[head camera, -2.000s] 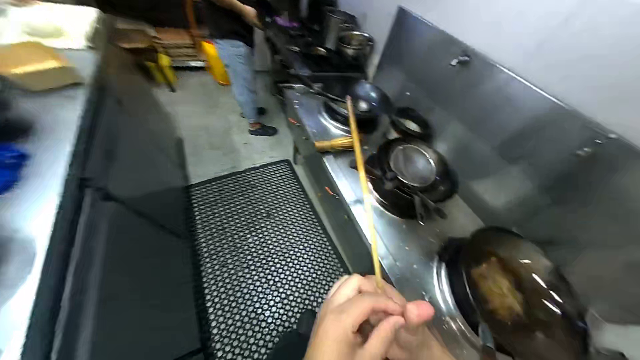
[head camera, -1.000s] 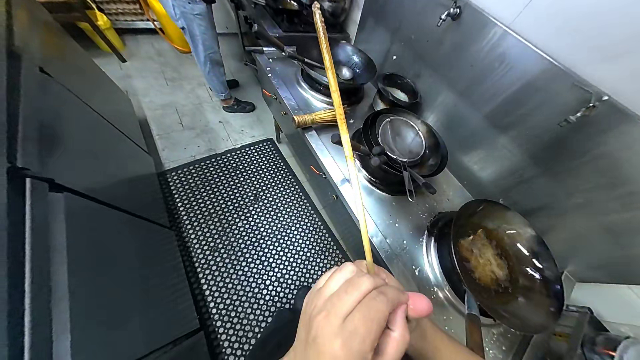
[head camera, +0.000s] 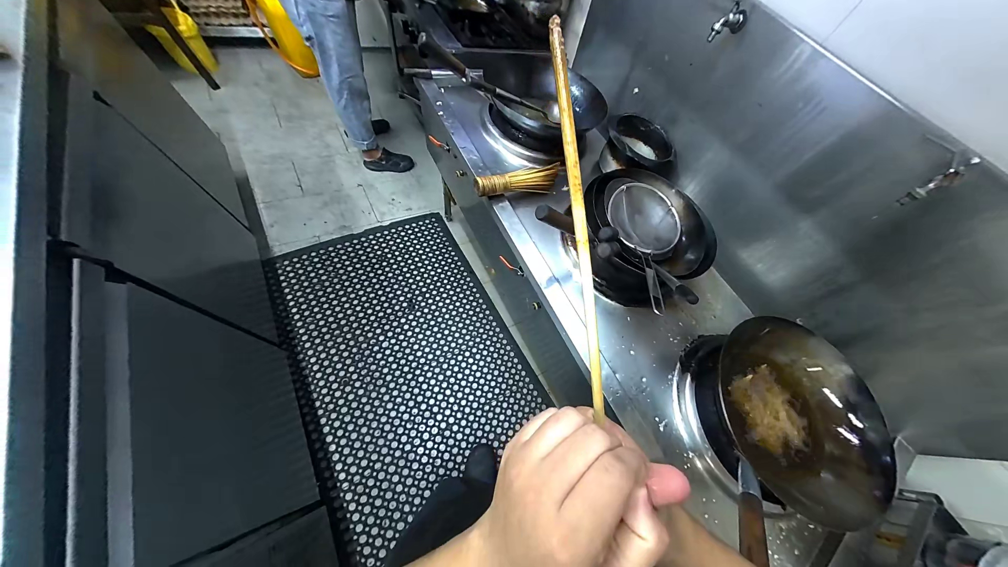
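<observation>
My left hand (head camera: 567, 488) is wrapped over my right hand (head camera: 657, 504), which is mostly hidden beneath it with a fingertip or thumb showing at the right. A long pair of wooden chopsticks (head camera: 581, 228), held close together, rises from between the clasped hands, tips pointing up and away. To the right of the hands, a wok (head camera: 835, 480) rests tilted on a burner, with a browned piece of food (head camera: 768, 411) in dark oil. Its wooden-gripped handle (head camera: 752, 516) points toward me. Which hand bears the chopsticks' weight is hard to tell.
Along the steel range stand stacked pans with a wire strainer (head camera: 644, 219), a bamboo brush (head camera: 516, 181), a small dark pot (head camera: 639, 146) and another wok with a ladle (head camera: 587, 102). A black perforated mat (head camera: 409, 378) covers the floor. A person's legs (head camera: 339, 71) are farther off.
My hands have closed together more around the base of the chopsticks, the left now covering the right. The view has shifted toward the range.
</observation>
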